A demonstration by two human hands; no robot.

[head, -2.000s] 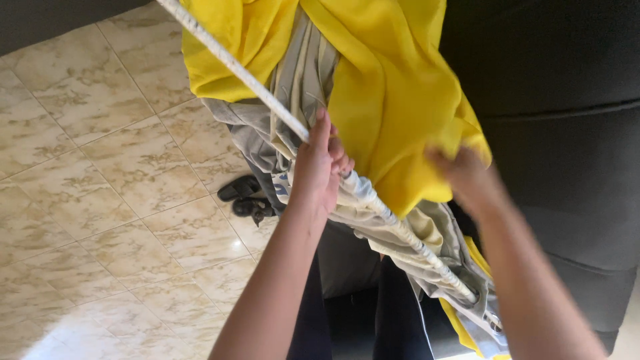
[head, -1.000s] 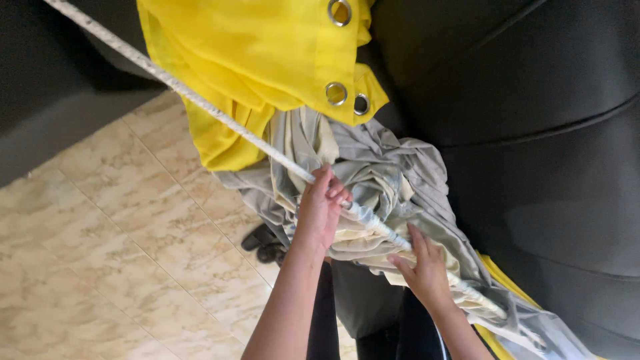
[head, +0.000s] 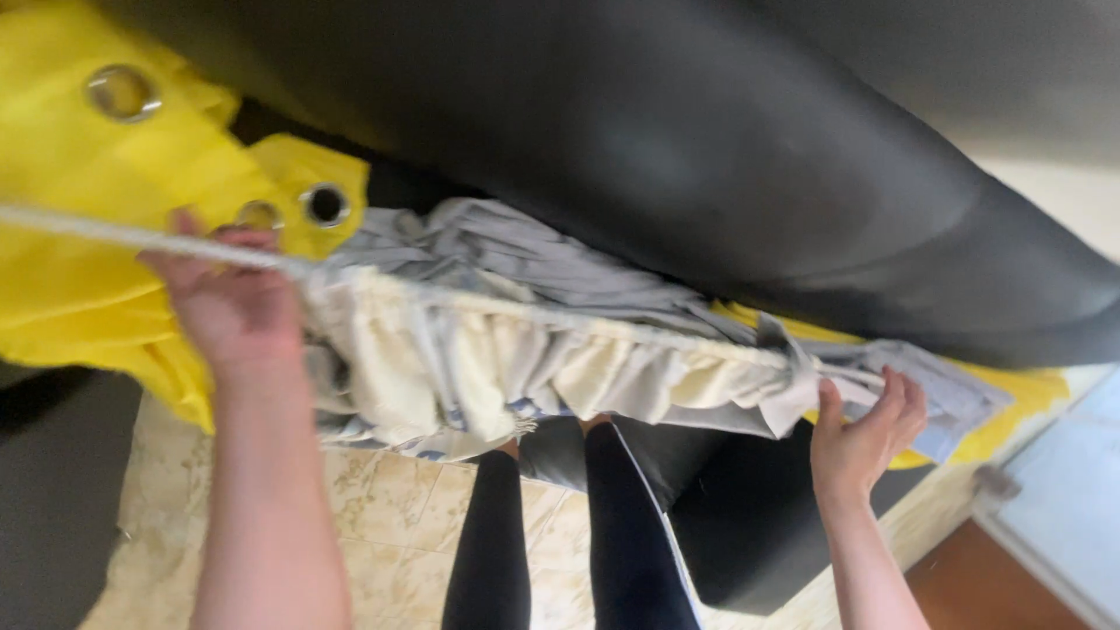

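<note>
A white curtain rod (head: 131, 238) runs across the view, threaded through the gathered top of a cream and grey curtain (head: 490, 350). At the left, my left hand (head: 232, 297) is under the bare stretch of rod, palm up, fingers partly curled and blurred; whether it grips is unclear. My right hand (head: 866, 420) pinches the rod near its right end, just past the gathered cloth. A yellow curtain (head: 79, 175) with metal eyelets lies behind my left hand. Grey cloth (head: 542, 254) is bunched behind the rod.
A black padded sofa (head: 612, 131) fills the upper part of the view. Dark furniture (head: 52, 490) stands at the lower left. Below are my legs in dark leggings (head: 490, 542) and the marbled tile floor (head: 385, 507). A pale, glossy surface (head: 1067, 472) is at the right.
My hands have moved farther apart along the rod, and the gathered curtain now spreads between them. My right hand has shifted toward the rod's right end. The view has turned strongly.
</note>
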